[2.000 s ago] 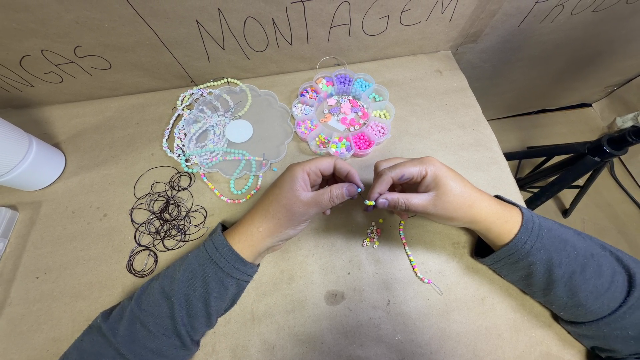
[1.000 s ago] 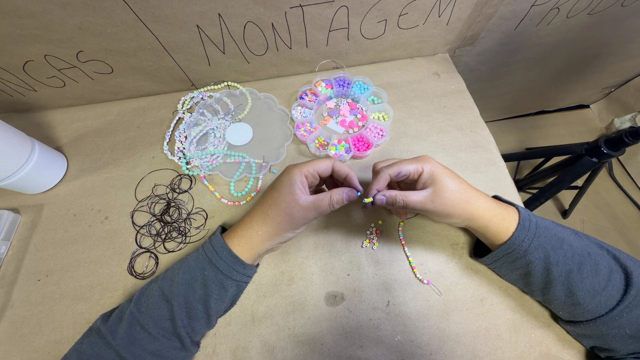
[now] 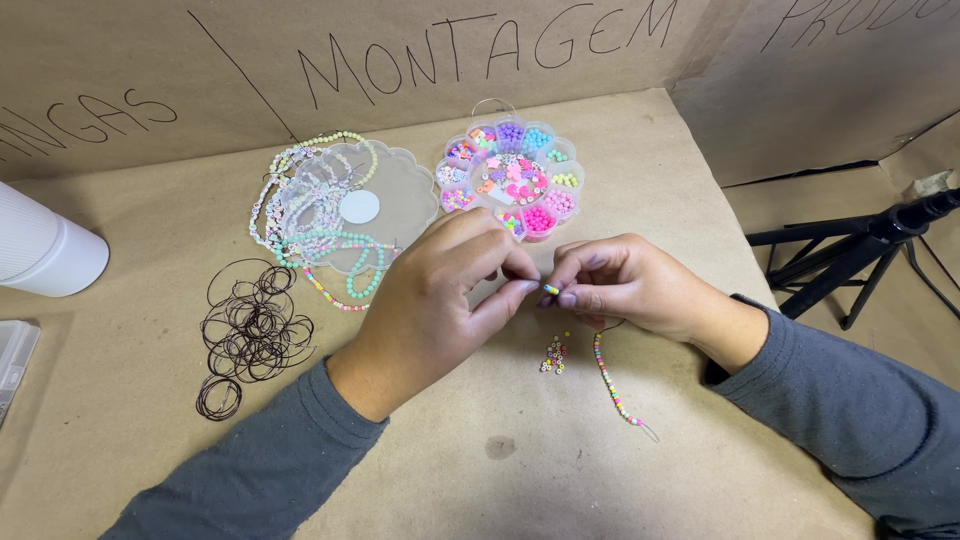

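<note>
My right hand [image 3: 626, 281] pinches a few small beads [image 3: 551, 289], blue and yellow, on a dark cord between thumb and forefinger. From under that hand a strand of multicolored beads [image 3: 611, 382] hangs down onto the table, ending in a thin loop. My left hand [image 3: 472, 277] is just beside it, thumb and forefinger tips together; what they pinch is too small to tell. Below the hands lies a small pile of loose beads [image 3: 555, 355]. Behind them stands a flower-shaped clear bead box [image 3: 566, 161] with sorted beads and charms in its compartments.
A clear scalloped lid [image 3: 405, 180] lies at the back left, with finished bead strands [image 3: 281, 187] heaped over it. Coils of dark cord [image 3: 259, 322] lie nearer. A white bottle [image 3: 52, 244] and a plastic case [image 3: 15, 360] are at the left edge, a black tripod [image 3: 862, 240] beyond the table's right edge.
My left fingertips have drawn slightly away from the beads in my right hand. My left hand now covers part of the bead box's near edge.
</note>
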